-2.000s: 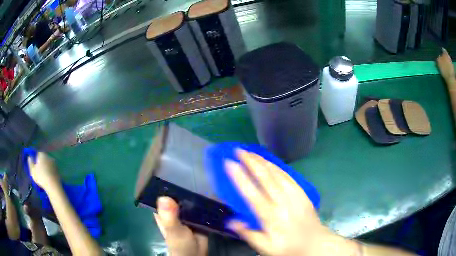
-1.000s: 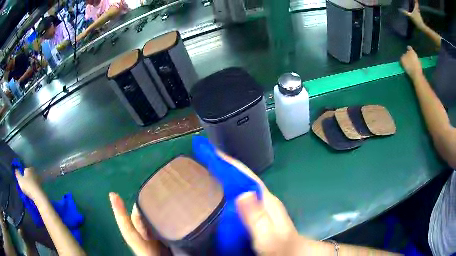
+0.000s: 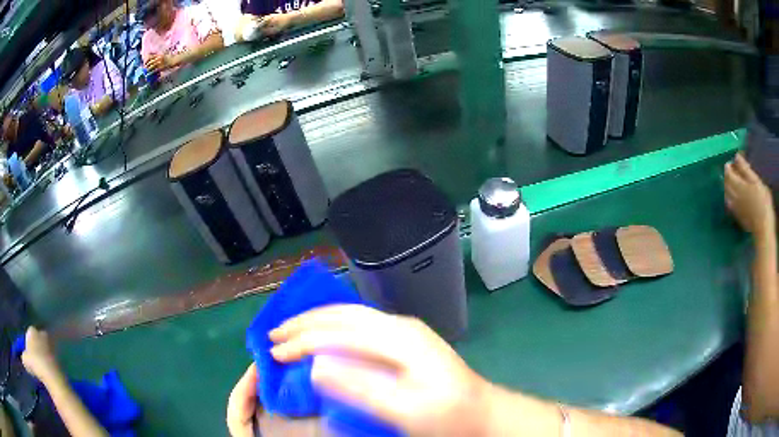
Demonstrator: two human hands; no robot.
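My right hand point(image 3: 384, 367) is pressed on a bright blue cleaning cloth point(image 3: 295, 341), which covers the top of a speaker at the bottom centre. Only a small part of that speaker point(image 3: 286, 425) shows below the cloth. My left hand point(image 3: 243, 405) is at the speaker's left side, mostly hidden, with its fingers against it. Another grey speaker with a black end up point(image 3: 397, 218) stands upright on the green ledge just beyond my right hand.
A white bottle with silver cap point(image 3: 500, 243) and overlapping end panels point(image 3: 606, 260) lie right. Speaker pairs stand on the belt, left point(image 3: 278, 183) and right point(image 3: 576, 98), beyond the rail point(image 3: 196, 294). Neighbours' arms reach in at both sides; people sit across the belt.
The wood-grain top of the held speaker was visible and is now under the cloth. My right hand has moved from the speaker's side onto its top. The view has shifted upward.
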